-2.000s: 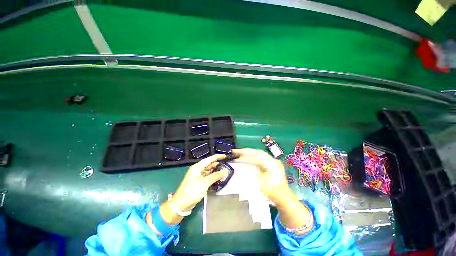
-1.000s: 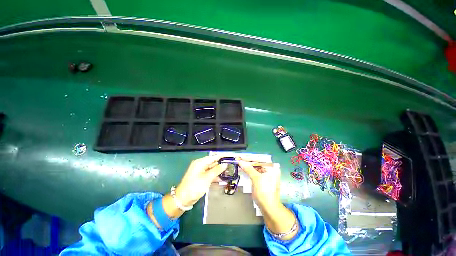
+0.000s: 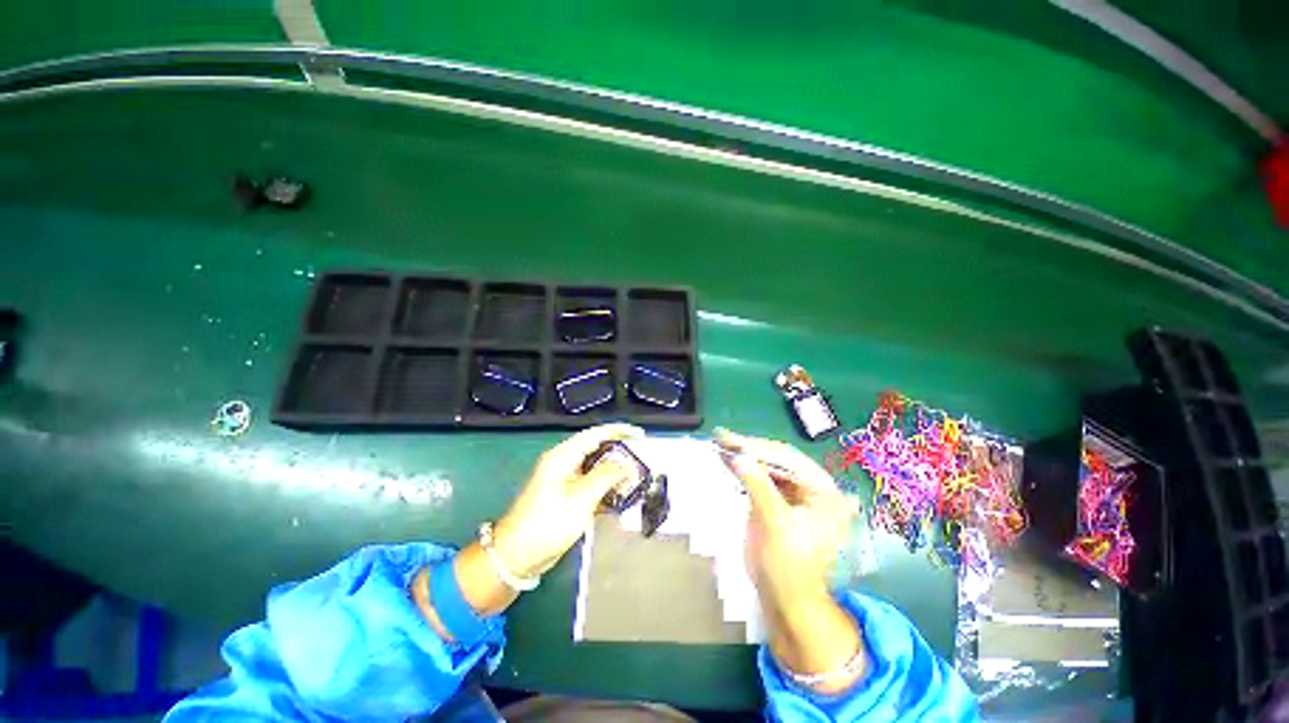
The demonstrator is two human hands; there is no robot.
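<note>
My left hand [image 3: 554,511] holds a small black open unit [image 3: 618,477] with a pale inside, between thumb and fingers. A small black piece [image 3: 655,504] hangs at its right side. My right hand [image 3: 795,526] is apart from the unit, to its right, and pinches a slim tweezers-like tool [image 3: 746,455]. A white and grey-beige sheet [image 3: 657,579] lies under and between the hands. The black foam tray [image 3: 328,384] lies behind them, with dark glossy pieces [image 3: 585,389] in several pockets, three in the near row and one in the far row.
An open unit [image 3: 809,405] lies right of the tray, beside a tangled coloured wire pile [image 3: 926,473]. Further right are a dark box of coloured pieces [image 3: 1105,516], a clear bag [image 3: 1046,622] and black foam trays [image 3: 1219,424]. A round item [image 3: 232,417] and black pieces [image 3: 283,192] lie left.
My right hand has moved right, away from the unit. The unit in my left hand has tilted and shifted slightly left. The camera view has shifted since two seconds ago.
</note>
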